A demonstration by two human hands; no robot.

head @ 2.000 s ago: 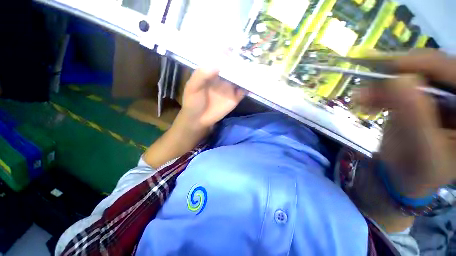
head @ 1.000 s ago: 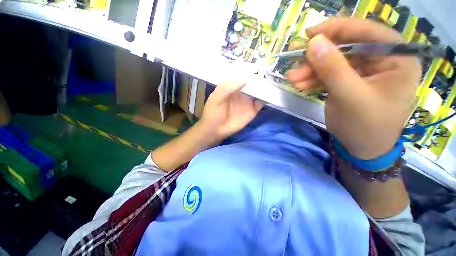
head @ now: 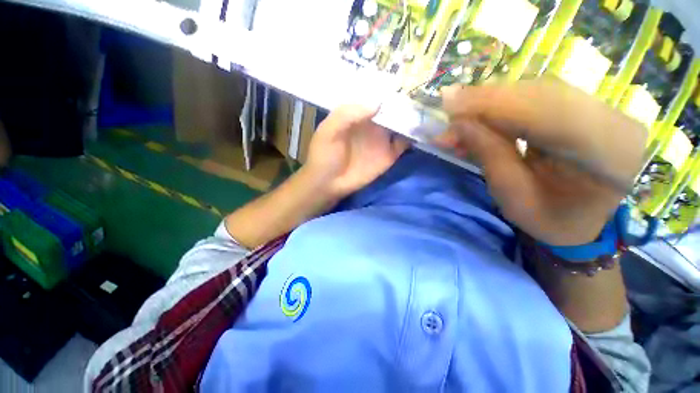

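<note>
My right hand (head: 553, 153) is blurred and held over the near end of a row of circuit boards (head: 556, 31). Its thumb and fingers are pinched on tweezers (head: 595, 165), which show only as a dark blurred streak across the hand; their tip is not clear. Red and dark lead wires (head: 457, 71) show on the boards beyond the fingertips. My left hand (head: 345, 157) is at the bench's near edge, palm partly up, fingers apart and partly hidden, with nothing seen in it.
The white bench (head: 299, 77) has a metal near edge crossing diagonally. A blue strap (head: 587, 249) and beaded bracelet are on my right wrist. Cardboard (head: 203, 107) stands beneath the bench. A green and blue bin (head: 50, 238) is on the green floor at left.
My right hand first moved left and nearer to me with the tweezers, then slightly lower. More boards show beyond it. My left hand shifted slightly right along the edge.
</note>
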